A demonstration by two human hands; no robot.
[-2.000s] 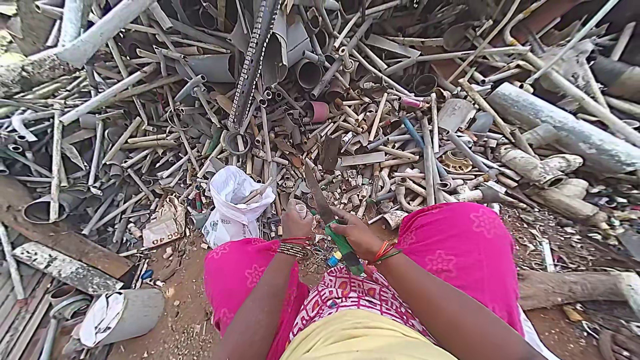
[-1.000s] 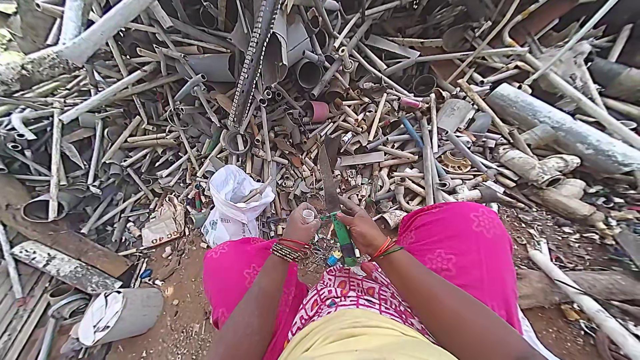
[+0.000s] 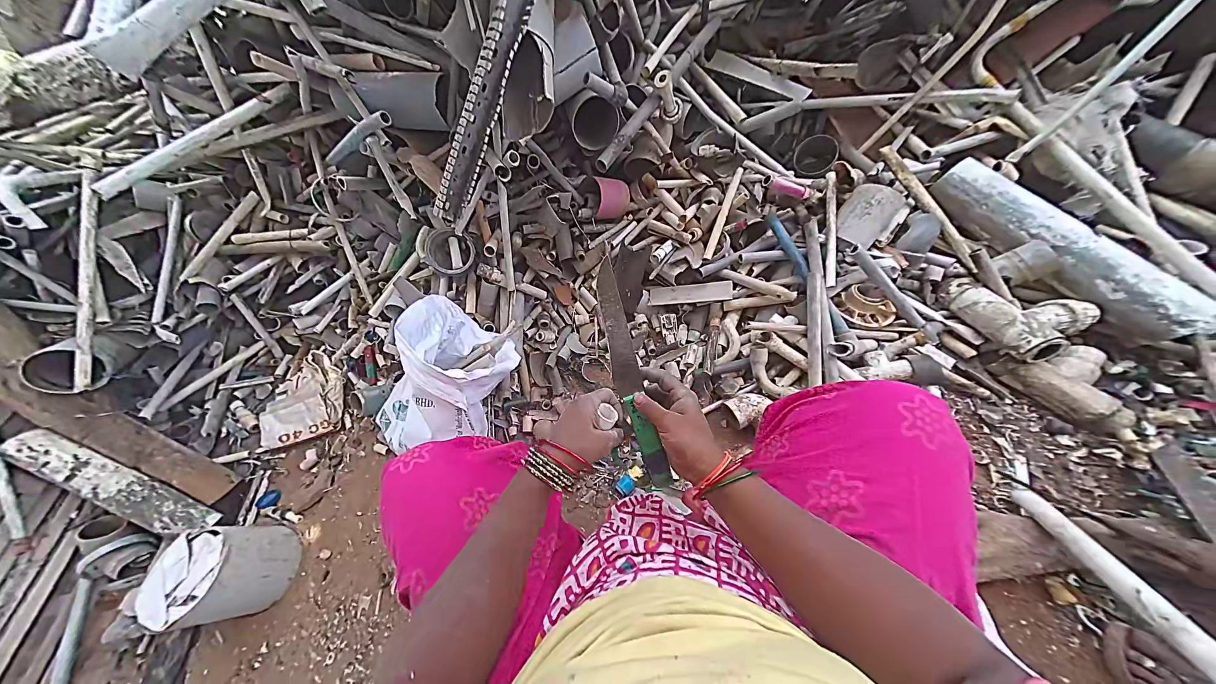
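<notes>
My left hand [image 3: 581, 427] is closed around a small pale pipe piece [image 3: 607, 415] whose round end shows at the thumb side. Close beside it, my right hand [image 3: 679, 427] has its palm and fingers against the green handle [image 3: 646, 437] of a long-bladed tool. Its dark, tapering blade [image 3: 617, 332] points away from me over the scrap pile. The lower part of the handle hangs between my knees. How far the right fingers wrap the handle is partly hidden. A white plastic sack [image 3: 440, 370] with pipe scraps in it stands left of my left hand.
Heaped scrap pipes [image 3: 380, 218] and fittings spread ahead. A wide grey pipe [image 3: 1073, 247] lies at right, a long pale pole [image 3: 1121, 570] at lower right. At left are a wooden plank [image 3: 123, 427] and a grey container [image 3: 252, 575] with white cloth. A torn printed bag [image 3: 304, 404] lies beside the sack.
The blade tip leans farther left than it did a second ago. Both hands remain close together between my knees. The pale pole at lower right was absent two seconds ago and has shifted since one second ago.
</notes>
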